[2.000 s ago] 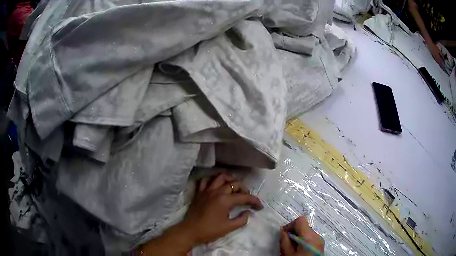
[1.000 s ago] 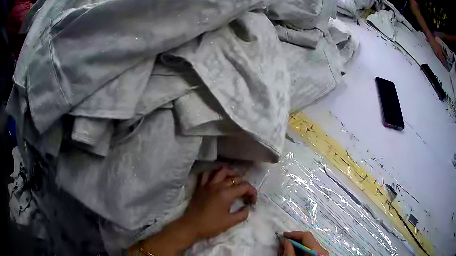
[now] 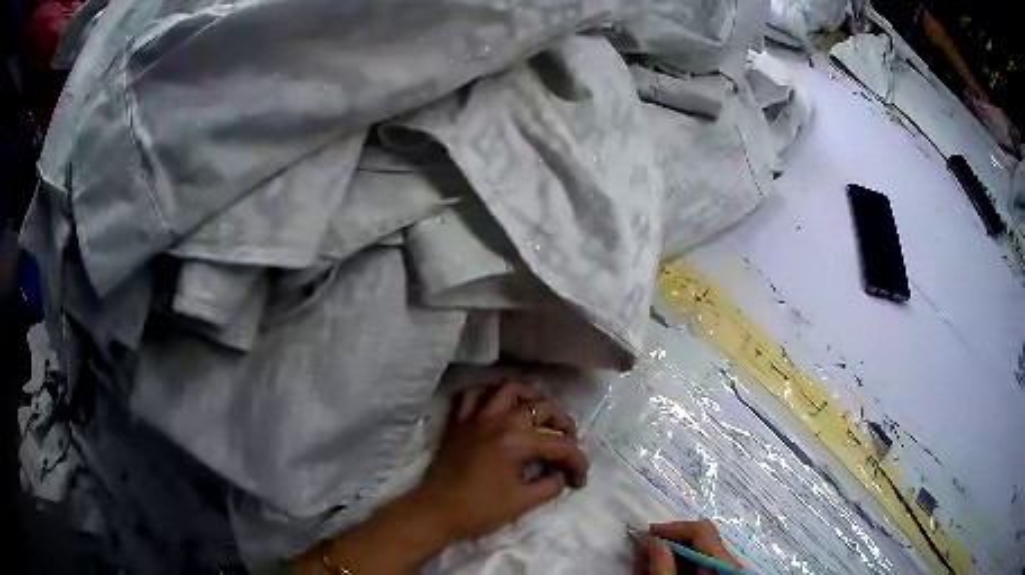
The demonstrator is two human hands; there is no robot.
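Pale grey patterned cloth (image 3: 562,537) lies at the near table edge. My left hand (image 3: 500,455) rests on it, fingers bent and thumb near the index finger; whether it pinches the cloth is unclear. My right hand (image 3: 688,548), cut off by the bottom edge, holds a thin light blue pencil (image 3: 695,556) with its tip at the cloth. A large heap of grey garments (image 3: 304,371) lies at the left and behind my left hand. Shiny clear plastic film (image 3: 731,449) over a lined sheet lies to the right of the cloth.
A yellow strip (image 3: 787,382) crosses the table beyond the film, with small dark patches on it. A black smartphone (image 3: 878,242) lies farther right. A dark oblong object (image 3: 976,195) lies near the right edge. Another person's arm (image 3: 955,56) shows at top right.
My right hand has moved down towards the bottom edge and slightly right since the earliest frame, still holding the pencil. My left hand's fingers are more bent. The other person's arm has shifted.
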